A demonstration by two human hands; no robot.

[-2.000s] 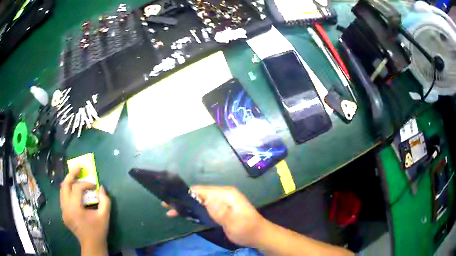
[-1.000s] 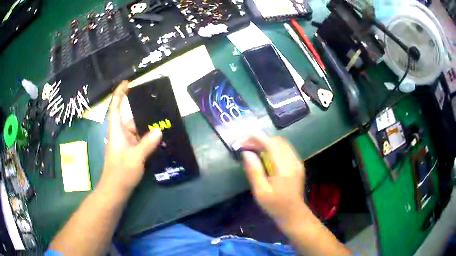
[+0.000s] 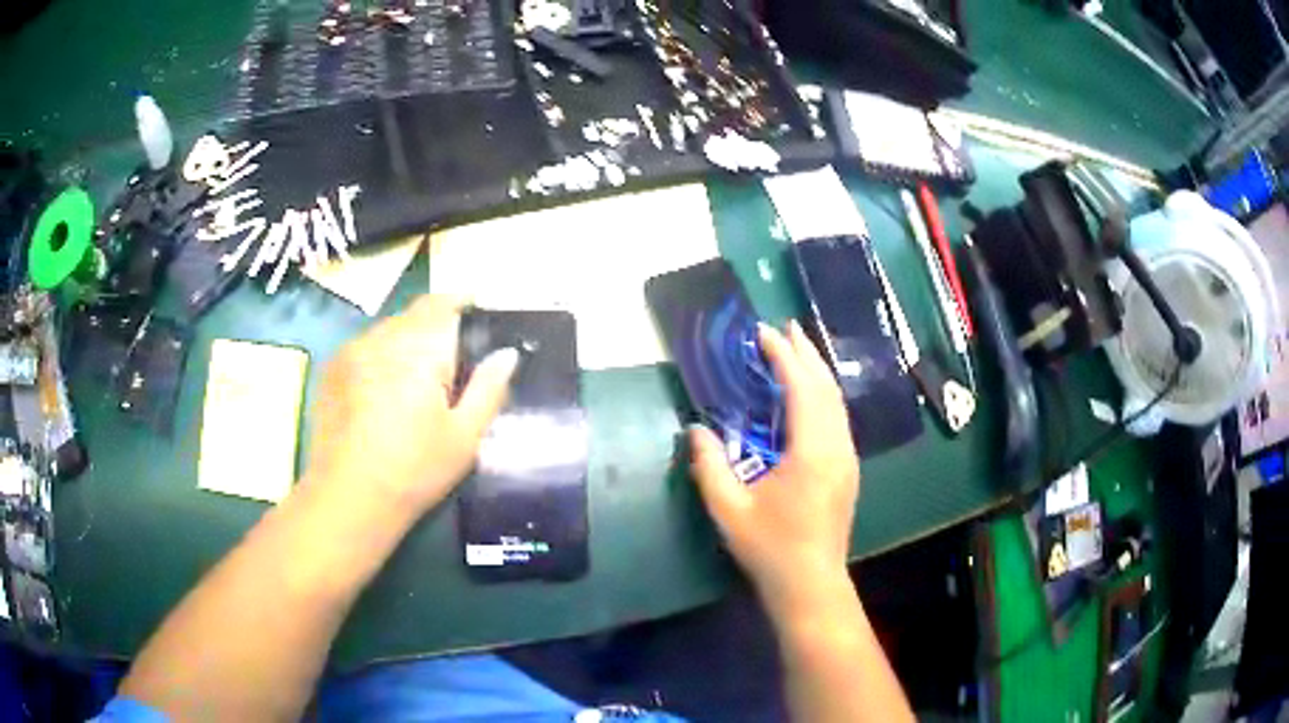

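Note:
A black smartphone lies at bench centre with a glare patch and a small white label near its lower end. My left hand is at its upper left edge, thumb on the screen; the fingertips are partly hidden. A second phone with a blue swirl wallpaper lies to its right, tilted. My right hand grips its lower part between thumb and fingers. A dark third phone lies further right, partly behind my right hand.
A yellow-edged pad lies left. A large pale sheet is behind the phones. A black parts tray spans the back, with white sticks beside it. A red-handled tool, black device and white fan stand right.
The black phone has gone from raised in my left hand to lying upright in view, its yellow logo no longer showing. My right hand has moved from the swirl phone's lower end to around it.

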